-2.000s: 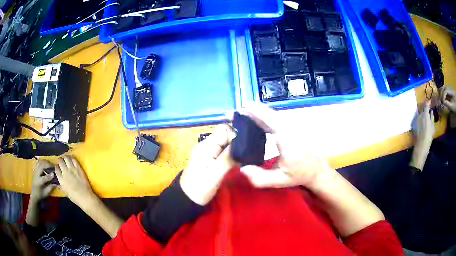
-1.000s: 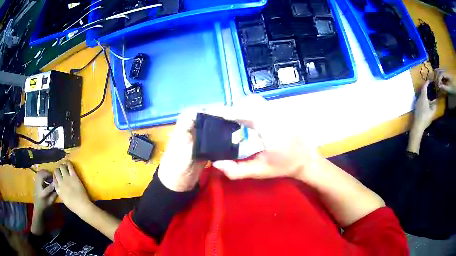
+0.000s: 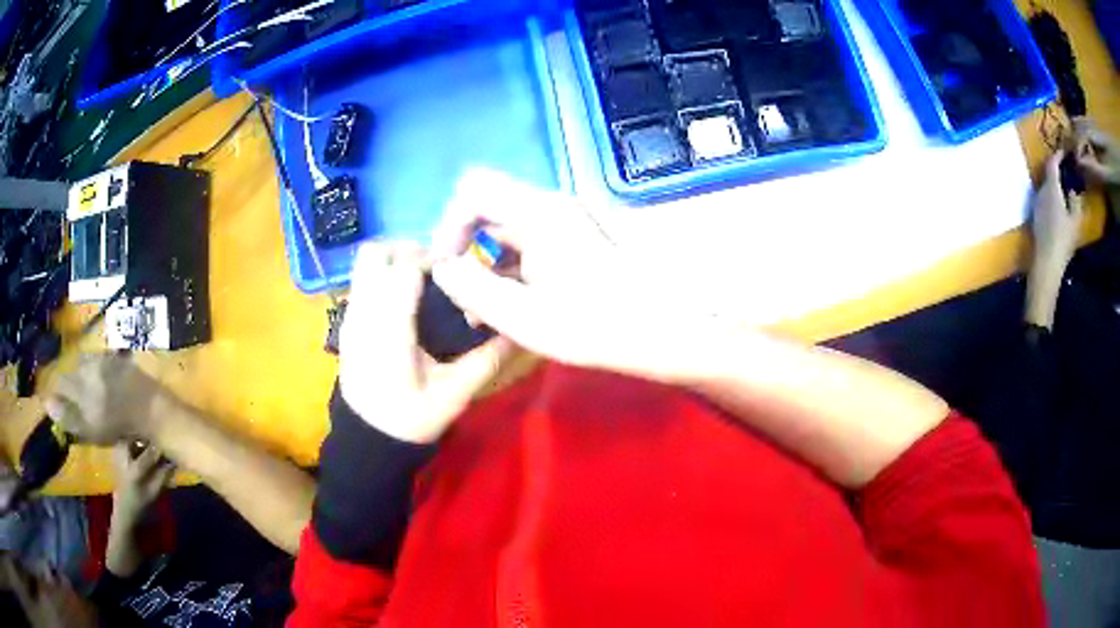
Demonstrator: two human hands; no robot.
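Note:
A black housing (image 3: pixel 448 321) is held above the table's front edge, mostly covered by my fingers. My left hand (image 3: pixel 399 350) is closed around it from the left. My right hand (image 3: pixel 528 264) is over its upper right side, fingers bent, with a small blue and orange piece (image 3: pixel 489 247) at the fingertips. Whether that piece touches the housing cannot be told. Two black units with white leads (image 3: pixel 344 135) (image 3: pixel 335 211) lie in the lower-left blue tray (image 3: pixel 424 117). Another black unit is mostly hidden behind my left hand.
A blue tray (image 3: pixel 737 176) holds rows of black shells, one with a pale insert (image 3: pixel 715 137). Another blue tray (image 3: pixel 983 123) is at right. A black and white box (image 3: pixel 172 252) stands left. Neighbours' hands (image 3: pixel 111 399) (image 3: pixel 1053 221) work at both sides. A white sheet (image 3: pixel 909 227) lies right.
The housing has moved left and is now more covered by my fingers. My right hand has come up over it with the small blue piece. The left neighbour's hand has moved onto the dark tool.

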